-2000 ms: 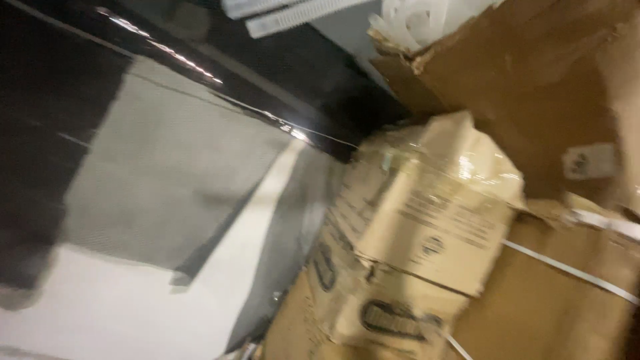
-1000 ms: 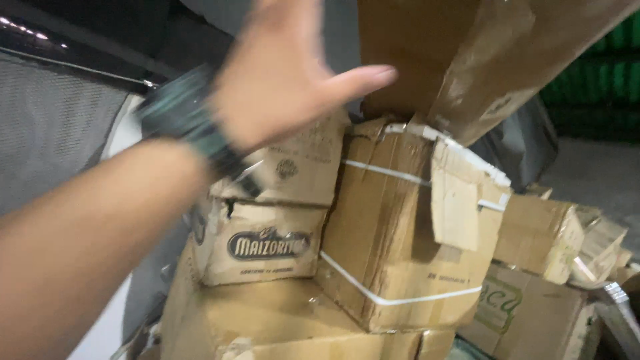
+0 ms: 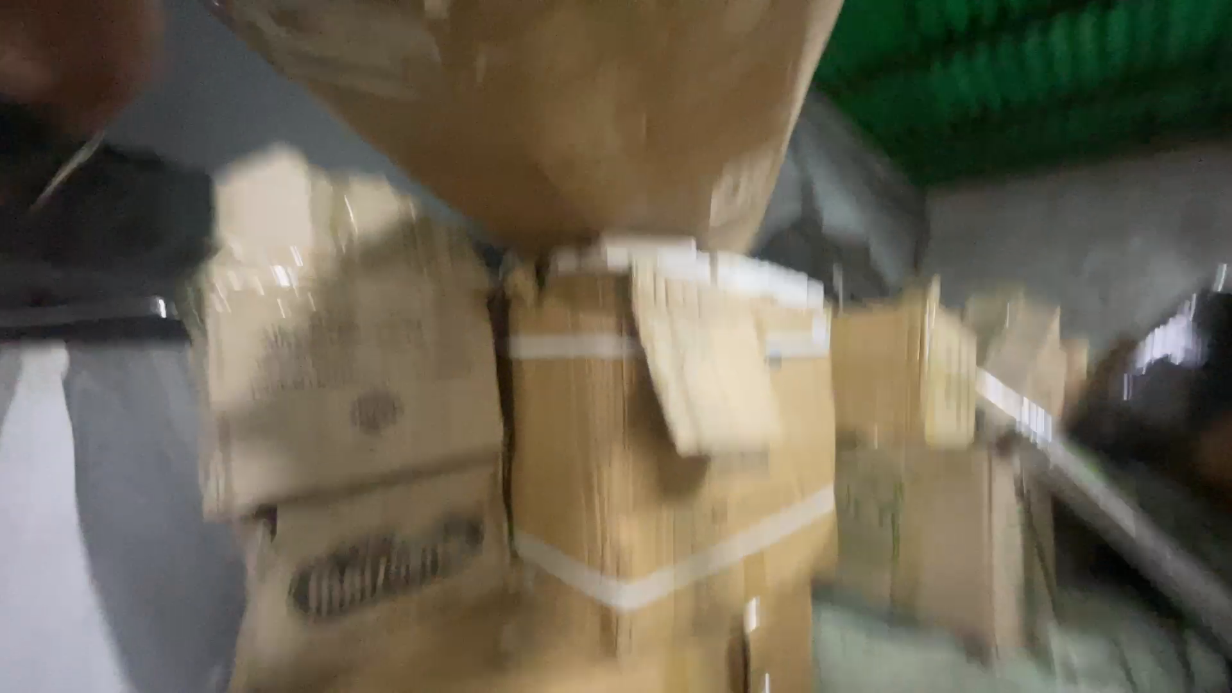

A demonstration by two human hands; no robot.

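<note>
My left hand (image 3: 77, 58) is a dark blur at the top left corner, cut off by the edge, so its fingers do not show. Below and right of it stands a worn, taped cardboard box (image 3: 375, 414) with printing on its side. Against that box's right side is a cardboard box with white strapping (image 3: 577, 443), its torn flap (image 3: 707, 375) hanging down in front. Above them a large brown cardboard piece (image 3: 597, 106) rests or hangs over the strapped box; what supports it cannot be told. My right hand is not seen.
More cardboard boxes (image 3: 895, 375) are stacked at the right, beside a slanting metal bar (image 3: 1136, 520). A green corrugated surface (image 3: 1039, 77) lies behind at the upper right. Grey and white panels (image 3: 144, 500) border the boxes at the left.
My left hand, spread in front of the boxes a second ago, is now at the top left corner. The view has swung right since two seconds ago.
</note>
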